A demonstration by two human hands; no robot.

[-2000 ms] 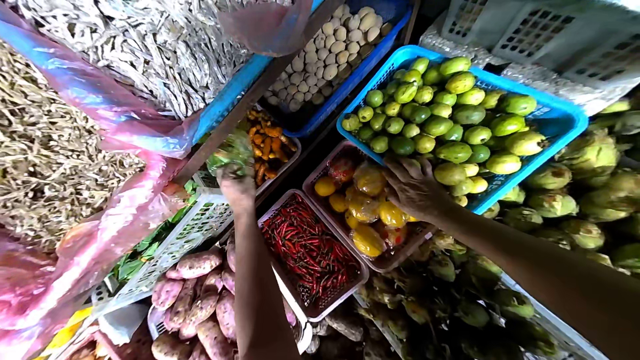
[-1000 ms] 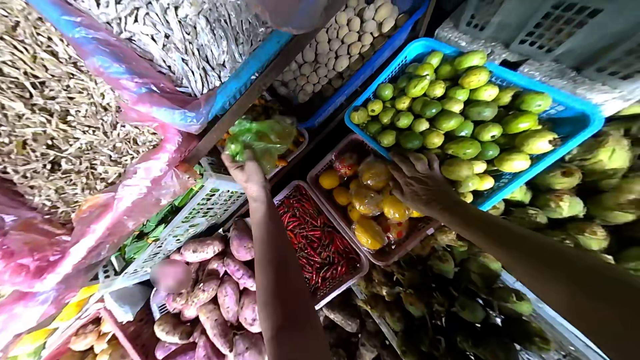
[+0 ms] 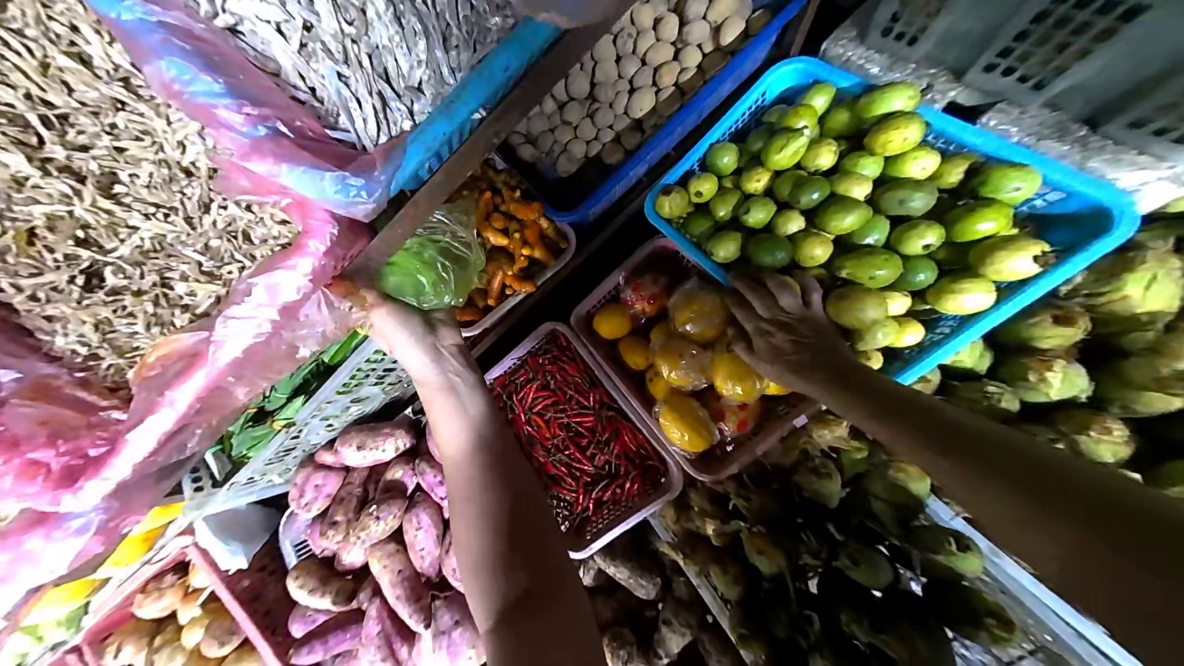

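My left hand (image 3: 402,324) holds a clear plastic bag of green produce (image 3: 433,259), palm partly turned up, beside a basket of orange turmeric-like roots (image 3: 511,239). My right hand (image 3: 782,324) rests with fingers spread at the near rim of a blue plastic basket (image 3: 1022,139) of small green citrus-like fruit (image 3: 869,266), and whether it grips anything is unclear. Just left of it, plastic-wrapped yellow fruits (image 3: 686,361) lie in a pinkish basket (image 3: 638,433). A basket of red chillies (image 3: 578,435) sits between my forearms.
Purple sweet potatoes (image 3: 398,546) lie below my left forearm. Small dried fish (image 3: 102,185) and pink plastic sheeting (image 3: 240,314) are at left. A blue crate (image 3: 671,129) of pale round produce stands at the back. Husked-looking green produce (image 3: 1101,370) is piled at right.
My left hand has moved left over the past second, taking the bagged greens with it towards the pink plastic. My right hand stays near the blue basket's rim.
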